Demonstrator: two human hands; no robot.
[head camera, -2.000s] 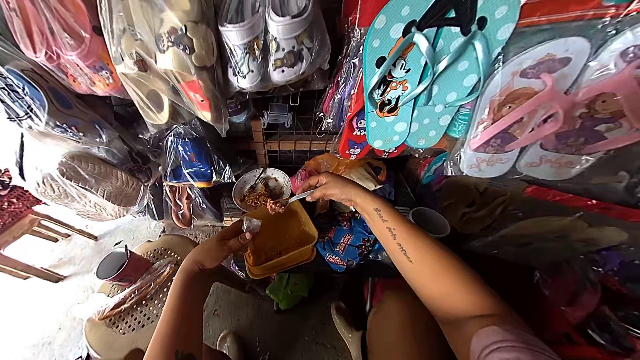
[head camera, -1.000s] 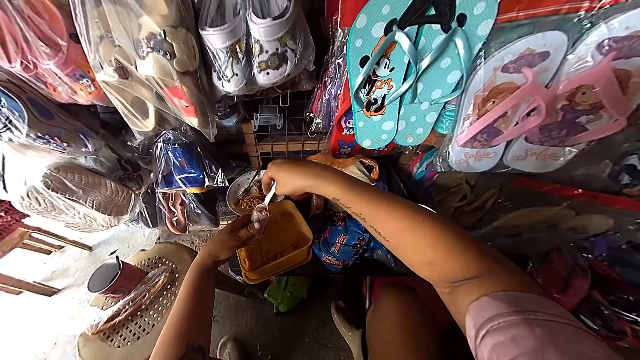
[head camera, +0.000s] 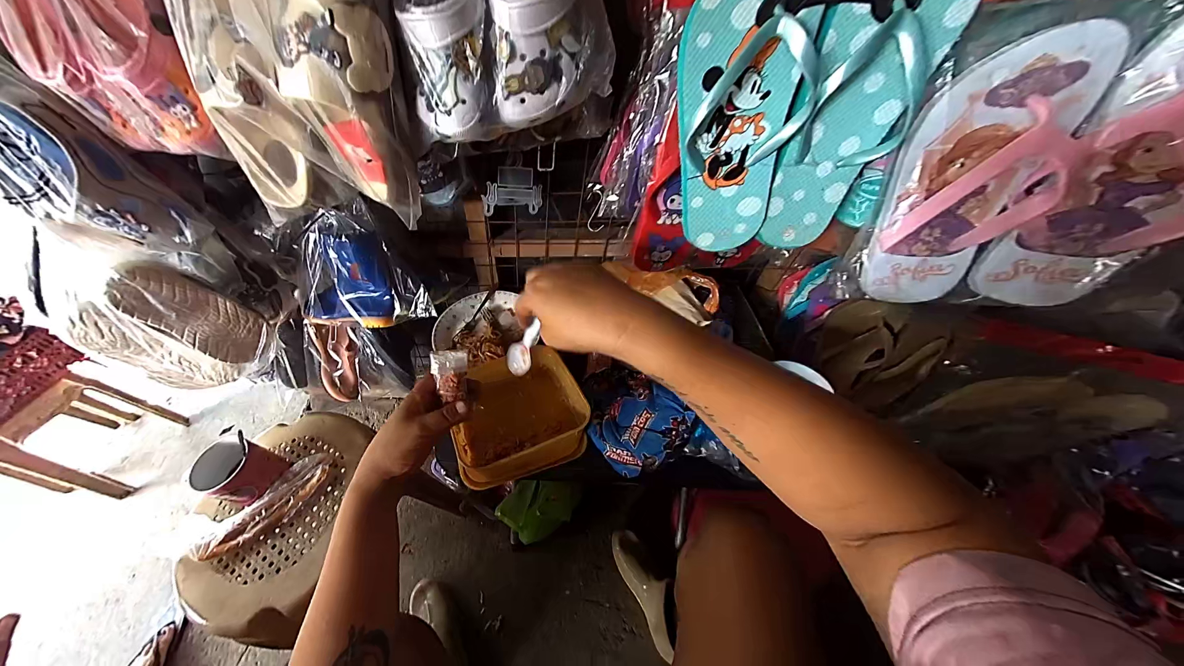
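My left hand (head camera: 427, 421) holds a small clear bag or container (head camera: 450, 368) with reddish-brown contents upright, at the left side of a yellow plastic tub (head camera: 523, 416). The tub has orange-brown residue inside. In my right hand (head camera: 569, 305) is a white spoon (head camera: 521, 359), its bowl pointing down over the tub's upper rim, to the right of the clear container. Behind the tub lies a speckled white plate (head camera: 450, 321) with noodle-like food (head camera: 486, 340) and a fork on it, partly hidden by my right hand.
Bagged shoes (head camera: 462, 69) and turquoise flip-flops (head camera: 786, 120) hang above. A perforated beige stool (head camera: 277, 546) with a metal cup (head camera: 238, 467) and a bagged item stands at left. Blue printed fabric (head camera: 638, 421) lies right of the tub, a green bag (head camera: 538, 509) below it.
My right hand was over the plate a second ago; the spoon now shows above the tub's rim. The small container in my left hand has come upright beside the tub.
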